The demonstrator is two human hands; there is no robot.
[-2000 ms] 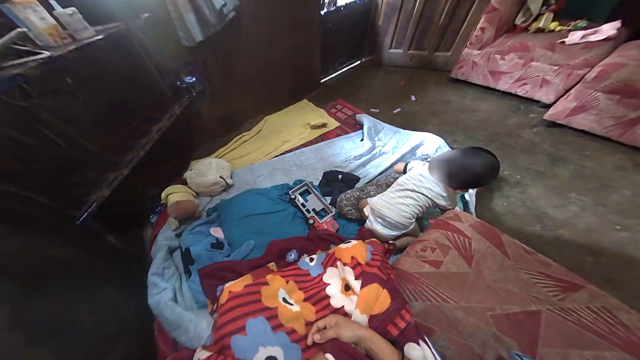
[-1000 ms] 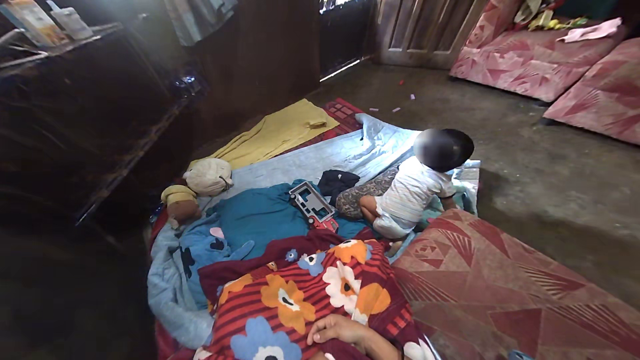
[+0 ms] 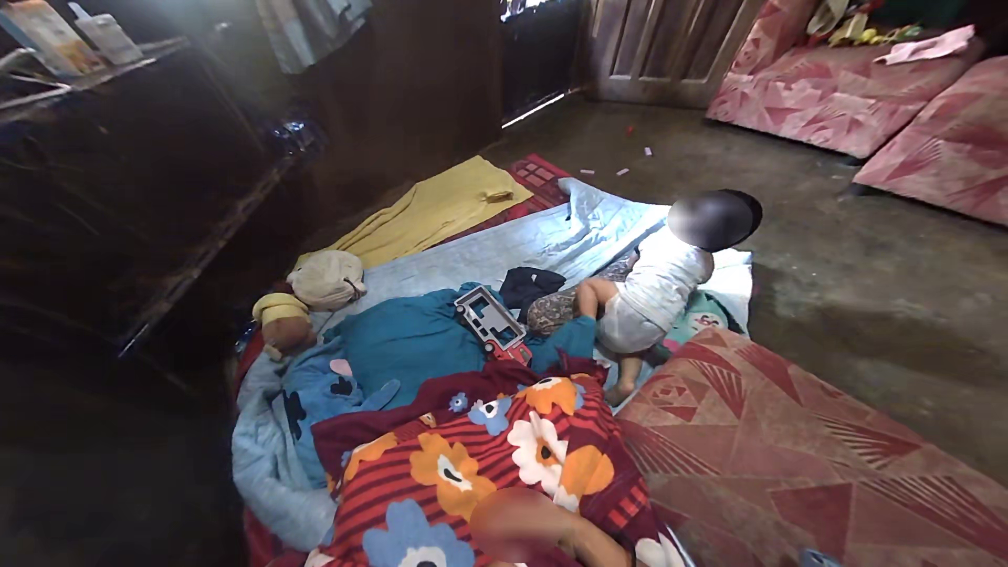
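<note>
My right hand [image 3: 520, 524] rests on a red striped blanket with large flowers [image 3: 453, 472] at the bottom centre; the hand is blurred and its fingers cannot be made out. My left hand is not in view. Beyond the blanket, a toy truck in red and grey [image 3: 494, 323] lies on teal cloth [image 3: 402, 331]. A person in a white top [image 3: 665, 268] leans over a patterned bolster [image 3: 555, 311] to the right of the truck, with the head turned away to the upper right. A dark cloth [image 3: 531, 287] is beside the truck.
A patterned red cushion [image 3: 787, 441] fills the lower right. At the left are a plush toy [image 3: 285, 327], a pale bundle [image 3: 327, 279] and a dark cabinet [image 3: 118, 181]. A yellow cloth [image 3: 433, 205] lies behind. Pink patterned seats [image 3: 827, 94] stand at the upper right.
The person on the bedding has shifted left and raised the head and upper body compared with the earliest frame. My right hand stays at about the same spot on the blanket.
</note>
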